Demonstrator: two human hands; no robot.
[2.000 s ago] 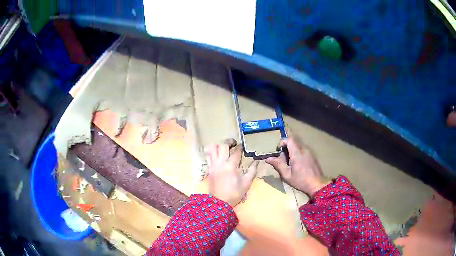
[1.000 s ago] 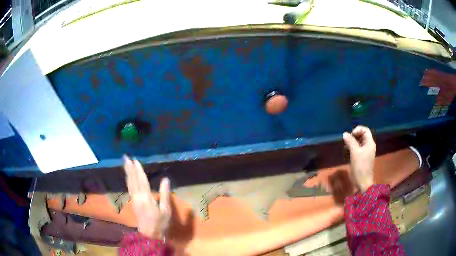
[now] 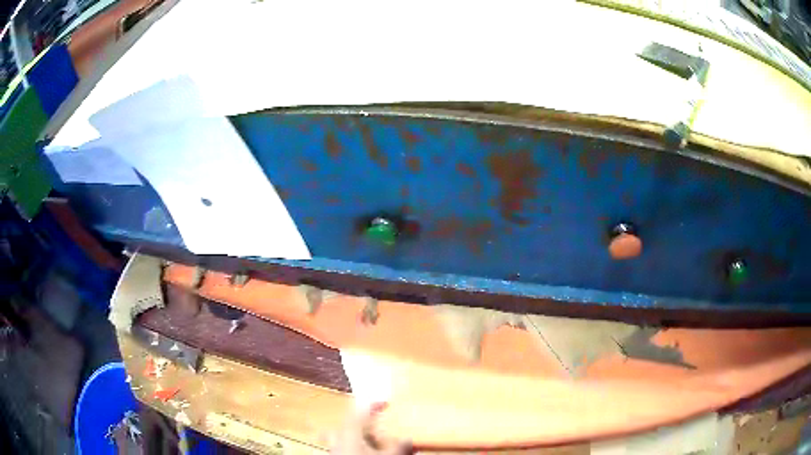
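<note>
The blue press beam (image 3: 427,191) crosses the view, with a green button (image 3: 382,231), an orange-red button (image 3: 625,243) and a smaller green button (image 3: 737,270). Below it, ragged tan sheet material (image 3: 462,329) lies on the orange pad (image 3: 533,391). The cutting die is not visible. My left hand (image 3: 369,434) is blurred and cut off at the bottom edge, by a pale whitish patch at the pad's front; whether it holds something cannot be told. My right hand is out of the picture.
White paper sheets (image 3: 218,195) hang on the beam's left. A white surface (image 3: 427,53) lies above it. A maroon board (image 3: 258,347) and wooden boards (image 3: 240,409) with scraps are at the front left. A blue bin (image 3: 98,409) stands at lower left.
The view has turned from the pad and die to the beam, then left. Both hands were raised near the green buttons; now my left hand is low and my right hand has left the picture.
</note>
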